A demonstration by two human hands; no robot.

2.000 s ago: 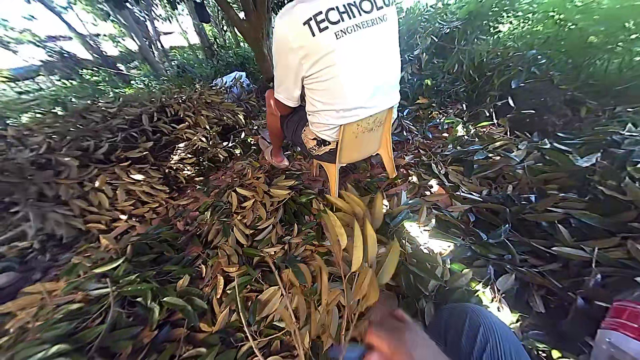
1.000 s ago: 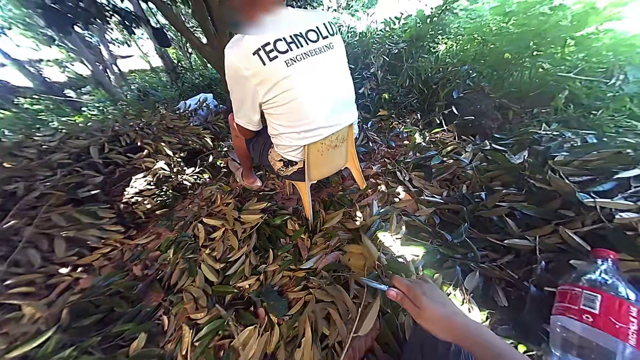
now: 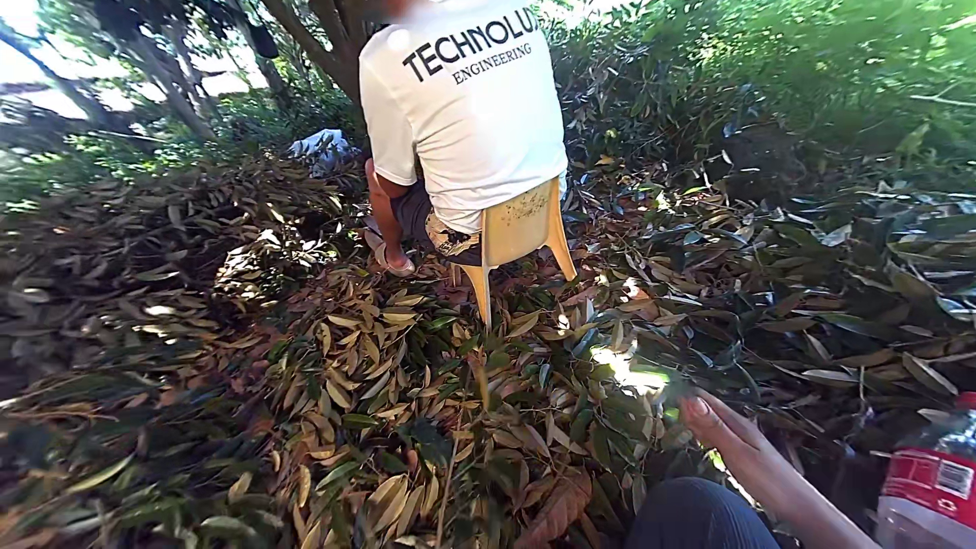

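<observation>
My right hand (image 3: 713,423) reaches in from the lower right, above my knee (image 3: 698,518) in dark blue cloth. Its thumb and fingers are close together at a blurred, greenish leafy bit (image 3: 672,393); whether they grip it is unclear. Below and left of the hand lie cut leafy branches (image 3: 389,488) with brown and green leaves, and a thin stem (image 3: 448,480) runs up among them. A plastic bottle with a red cap and red label (image 3: 926,480) stands at the lower right, beside my forearm. My left hand is out of view.
Ahead, a person in a white shirt (image 3: 488,114) sits, back turned, on a yellow plastic chair (image 3: 518,225). Heaped leafy branches (image 3: 152,290) cover the ground on both sides. A whitish bag or cloth (image 3: 324,149) lies near a tree trunk (image 3: 328,53) at the back left.
The leafy sprig in front of me two seconds ago is no longer held up there. My right hand has moved to the right, and the blade seen in it one second ago is not visible now.
</observation>
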